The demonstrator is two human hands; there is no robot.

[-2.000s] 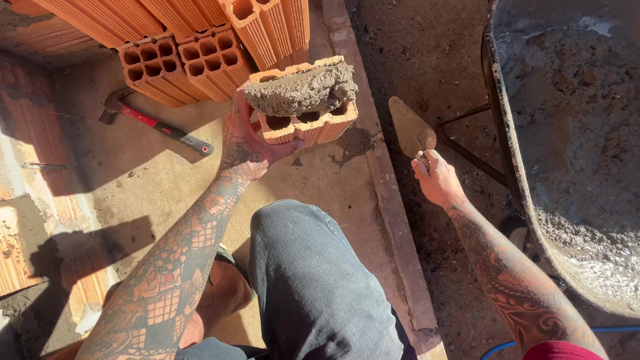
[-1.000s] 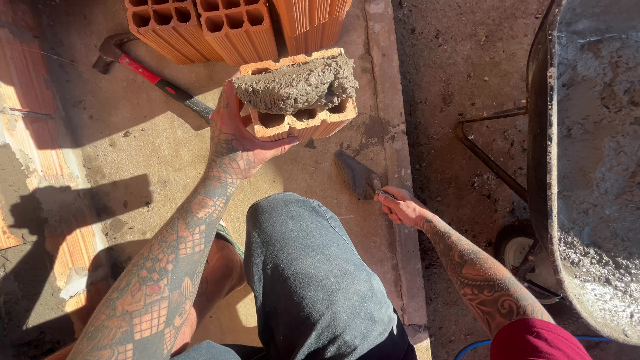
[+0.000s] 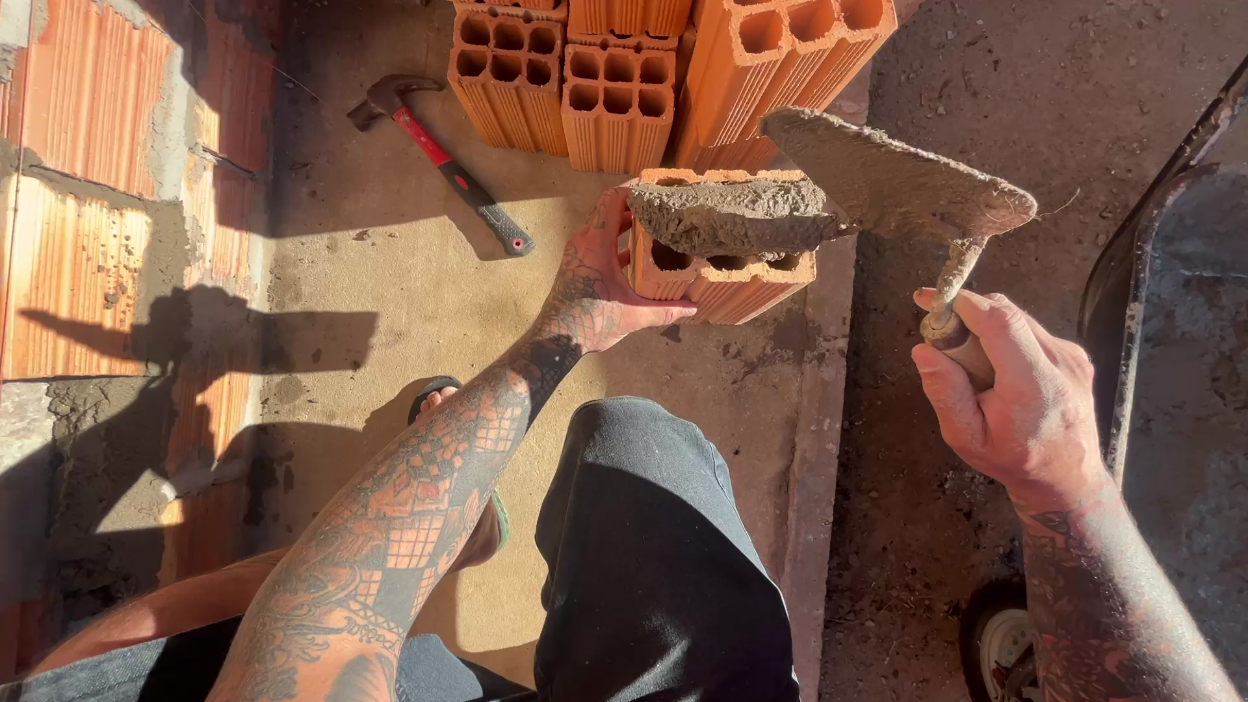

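Observation:
My left hand [image 3: 616, 283] grips the left end of a hollow clay brick [image 3: 751, 295], its open cells facing up. A thick strip of wet mortar [image 3: 731, 216] lies along the brick's top. My right hand [image 3: 1019, 390] is closed round the handle of a mortar-coated trowel [image 3: 887, 175]. The blade is raised to the right of the brick, and its tip side overlaps the brick's upper right corner in view; whether the two touch I cannot tell. A claw hammer [image 3: 444, 161] with a red and black handle lies on the floor, left of the brick.
Several hollow clay bricks [image 3: 617, 117] stand beyond the held one. On the left rises a clay brick wall [image 3: 83, 263] with mortar joints. A wheelbarrow [image 3: 1131, 292] holding grey mortar is at the right, its wheel [image 3: 1004, 634] low down. A raised floor edge [image 3: 819, 439] runs between.
My right hand has brought the trowel up from low beside the floor edge to the brick's right side. My left hand still holds the brick with mortar on it.

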